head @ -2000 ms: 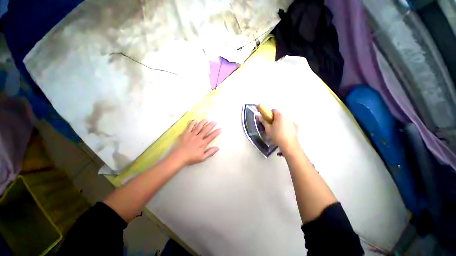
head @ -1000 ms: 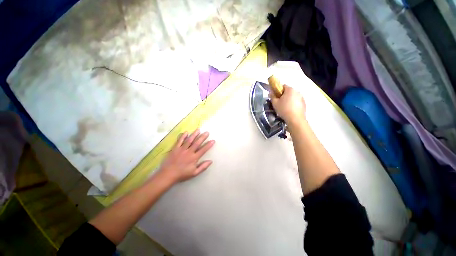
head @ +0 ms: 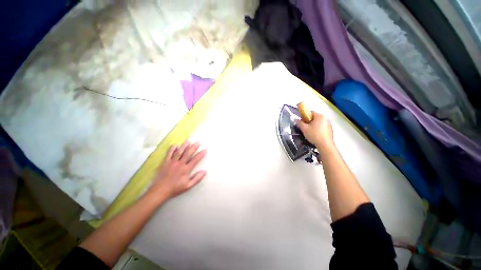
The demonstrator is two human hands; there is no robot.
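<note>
A pale cloth [head: 248, 205] lies spread over most of the table, with the yellow table cover [head: 142, 182] showing along its left edge. My right hand [head: 317, 130] is closed around the wooden handle of a shiny metal iron [head: 293, 134], which rests on the cloth right of the middle. My left hand [head: 179, 170] lies flat, palm down and fingers apart, on the cloth near its left edge. It holds nothing. Part of the iron is hidden behind my right hand.
A stained cover cloth [head: 63, 126] lies on the adjoining left table, with a purple scrap [head: 196, 90] and a thin thread. A black cloth [head: 287, 39] is at the far corner. A blue rest [head: 377, 124] and purple drape [head: 337, 58] line the right. The hose [head: 422, 249] shows lower right.
The iron first moved away from me over the cloth, then right and slightly back. My left hand stays flat near the left edge. The view has shifted, moving the surroundings left.
</note>
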